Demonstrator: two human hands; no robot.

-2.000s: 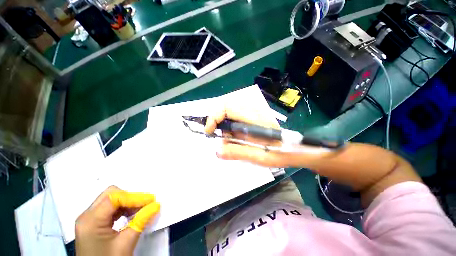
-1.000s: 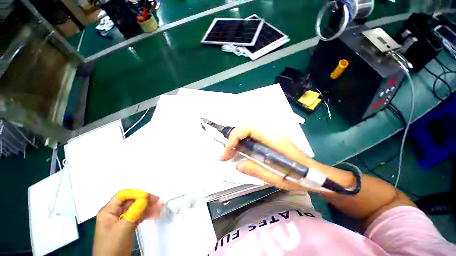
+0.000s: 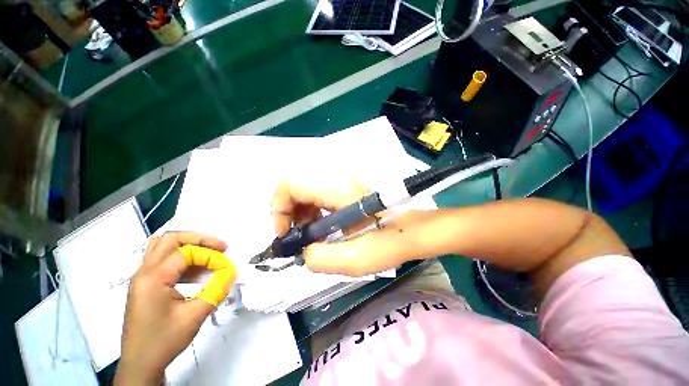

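My right hand [image 3: 332, 226] grips the black soldering iron [image 3: 332, 225], its tip pointing down-left, close to the left hand's fingertips. Thin solder wire runs beside the tip. My left hand [image 3: 170, 290] has bright yellow finger cots [image 3: 215, 273] on two fingers. Its fingertips are pinched together near the front edge of the stacked white-backed panels [image 3: 227, 181]; whether a lead wire is between them cannot be told. Another white-backed panel [image 3: 249, 347] lies lower, in front of the stack. The exact contact point at the iron tip is too blurred to tell.
White-backed panels [image 3: 102, 271] with thin wires lie at the left. A black soldering station [image 3: 491, 90] stands at the right, with an orange-yellow tube [image 3: 474, 86] against it and an iron stand with yellow sponge [image 3: 434, 136] beside it. Dark-faced panels [image 3: 355, 15] lie at the back.
The iron in my right hand has moved down-left towards my left hand. My left hand has risen slightly, its fingertips now pinched near the stack's edge. The camera view has also shifted.
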